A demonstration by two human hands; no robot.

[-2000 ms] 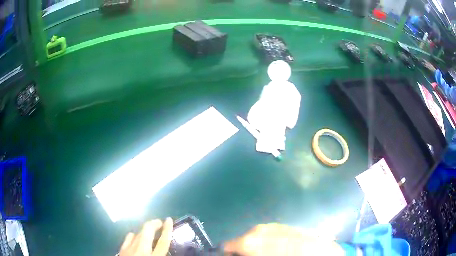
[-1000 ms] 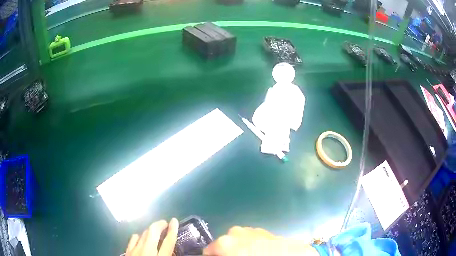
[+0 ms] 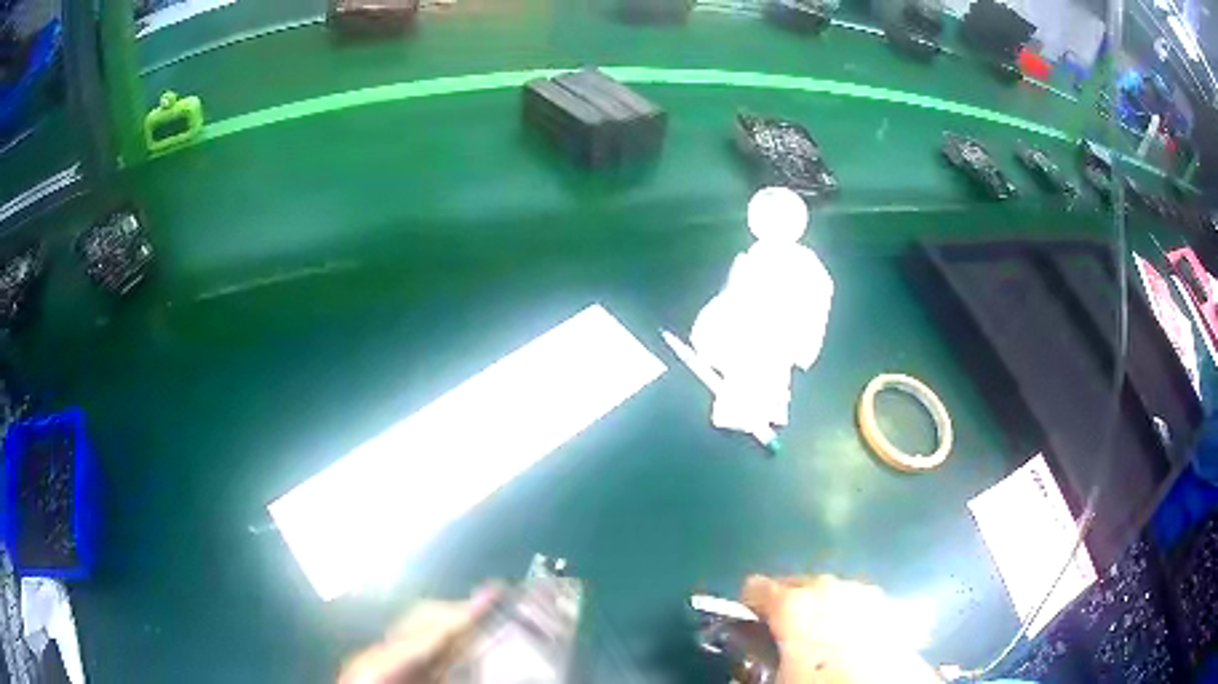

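Observation:
A blurred device housing [image 3: 532, 639] with a pale, shiny inner face is at the bottom edge, tilted and partly cut off. My left hand [image 3: 425, 644] is blurred and grips its left side. My right hand [image 3: 842, 631] is to the right, apart from the housing, with its fingers around a dark object with a silver-white end [image 3: 728, 617]. I cannot tell exactly what this object is. Its lower part is cut off by the frame.
A glaring white strip [image 3: 461, 454], white bottle [image 3: 768, 314], slim pen [image 3: 695, 364] and tape roll [image 3: 904, 422] lie ahead. A black tray [image 3: 1055, 348] and paper label sheet [image 3: 1031, 541] are right, a blue bin [image 3: 87, 497] left. Black blocks [image 3: 594, 118] and circuit units stand farther back.
My right hand has moved right, away from the housing, and a dark object with a silver-white end now shows in it. The housing has tilted in my left hand. The view has shifted slightly.

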